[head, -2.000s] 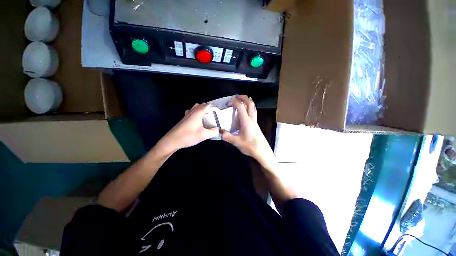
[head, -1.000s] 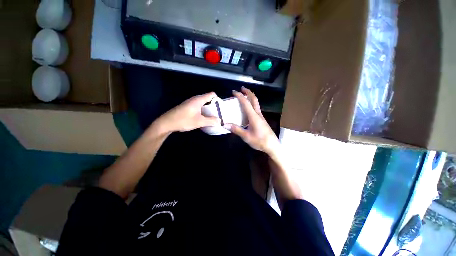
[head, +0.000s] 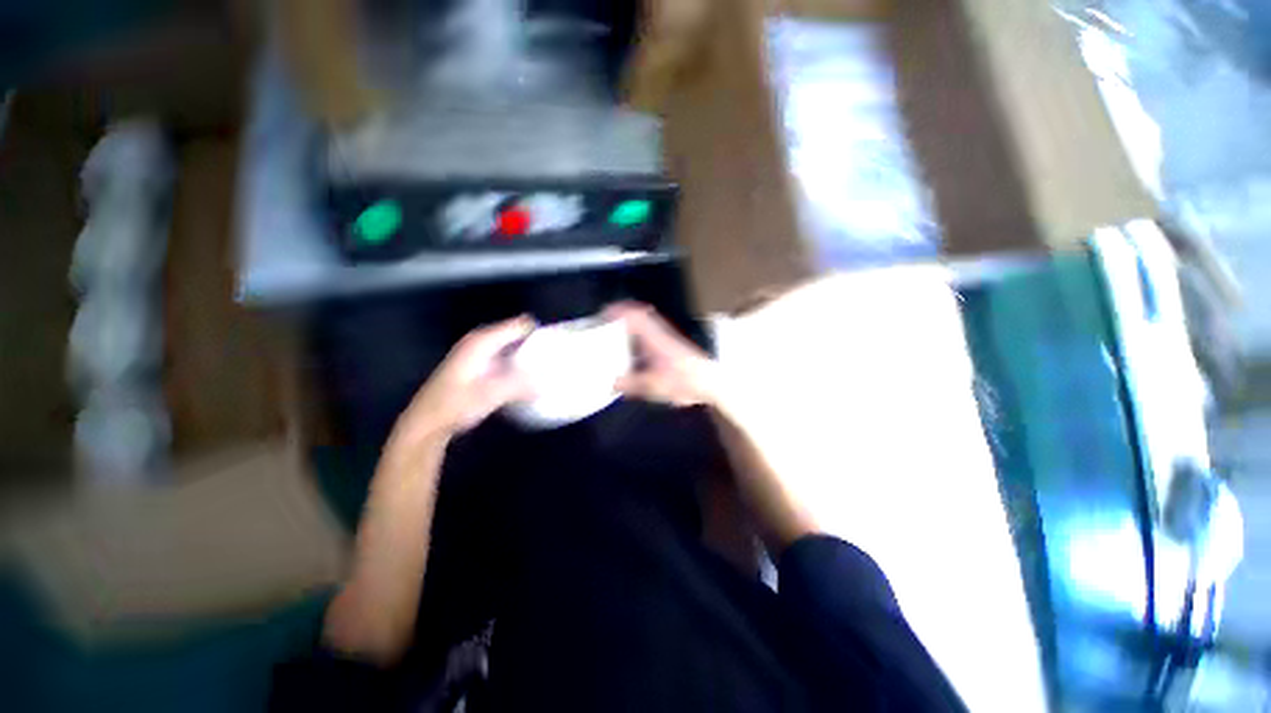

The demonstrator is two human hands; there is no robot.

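Observation:
The head view is blurred by motion. A white plastic housing is held in front of my body, below the machine's black panel. My left hand grips its left side. My right hand grips its right side. The dark slot cannot be made out on it now.
The black panel has a green button at the left, a red one in the middle and another green one. The left carton holds white housings. The right carton holds clear plastic. A green conveyor runs at right.
The view has tilted up and shifted, so more of the machine's back shows. The housing has turned; its dark slot no longer shows. Both hands still hold it.

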